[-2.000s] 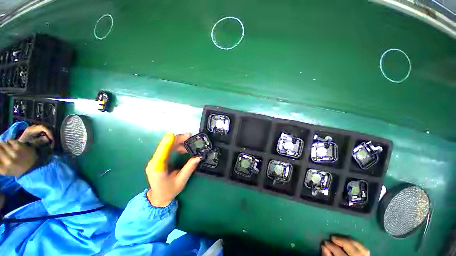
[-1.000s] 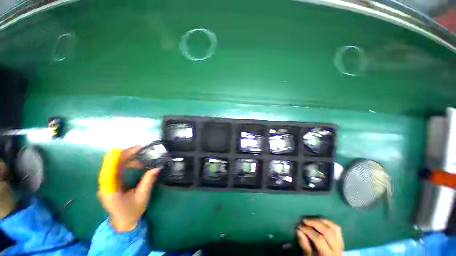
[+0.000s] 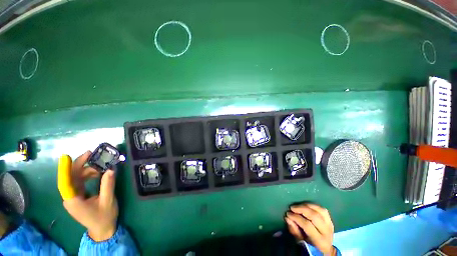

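My left hand [image 3: 93,200], with a yellow finger cot, holds a black square housing [image 3: 105,157] between thumb and fingers, just left of the tray. The housing has a pale green centre and a small white piece at its right edge. The black component tray [image 3: 218,187] has two rows of five pockets. Housings sit in all of them except the second pocket from the left in the back row. My right hand [image 3: 311,226] rests on the mat below the tray, its fingers curled together; whether it holds anything small cannot be seen.
A round screw dish [image 3: 346,165] stands right of the tray, tweezers [image 3: 375,173] beside it. The orange electric screwdriver [image 3: 435,154] lies over white slotted trays [image 3: 437,120] at the far right. Another dish [image 3: 12,192], a small module [image 3: 23,150] and a neighbour's blue sleeve [image 3: 30,241] are at the left.
The view has swung right, bringing the screwdriver and slotted trays in. My left hand with the housing has moved left, away from the tray. More of my right hand shows than in the first frame.
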